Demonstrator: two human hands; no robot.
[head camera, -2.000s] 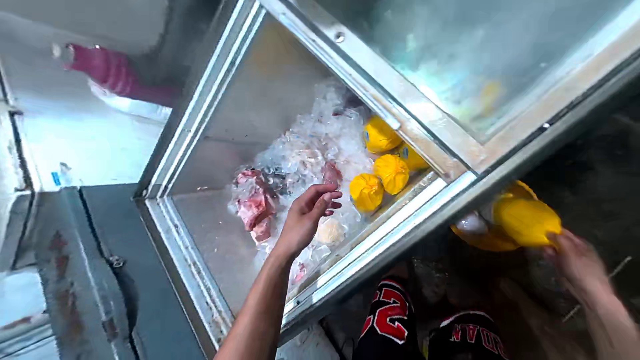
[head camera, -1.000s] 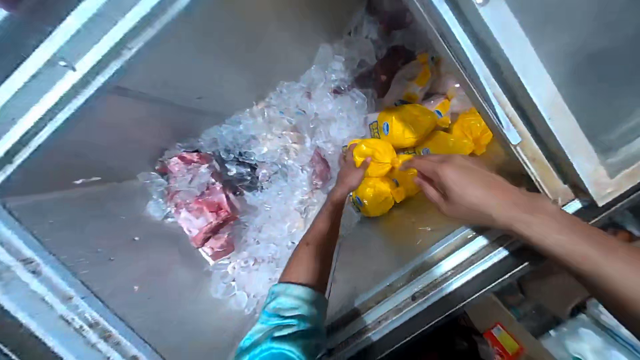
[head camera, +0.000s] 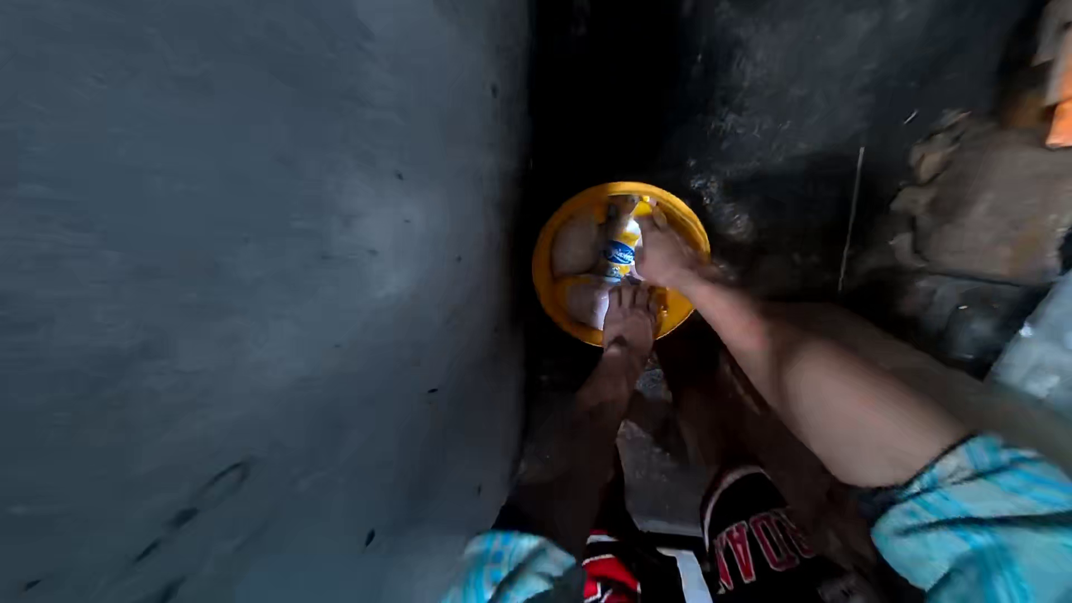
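Note:
Both hands reach down into a round yellow tub (head camera: 551, 293) on the floor. Inside it lie several pale and yellow plastic-wrapped packages; one wrapped package (head camera: 620, 254) bears a blue label and sits between the hands. My right hand (head camera: 663, 249) is at that package's right side, its fingers bent around it, and whether it grips is unclear. At the lower end of the same package is my left hand (head camera: 630, 314), fingers together over it; its hold cannot be made out. What the packages contain is hidden by the wrapping.
A large grey-blue freezer wall (head camera: 293, 285) fills the left side, close beside the tub. Dark wet floor (head camera: 770, 167) extends to the right, with a thin stick (head camera: 852, 218) on it. A brownish, crumpled object (head camera: 988, 201) lies at the far right. My knees are below.
The view has swung from the open ice-filled freezer down to the floor. Both hands, at the yellow packages in the freezer one second ago, are now inside the yellow tub.

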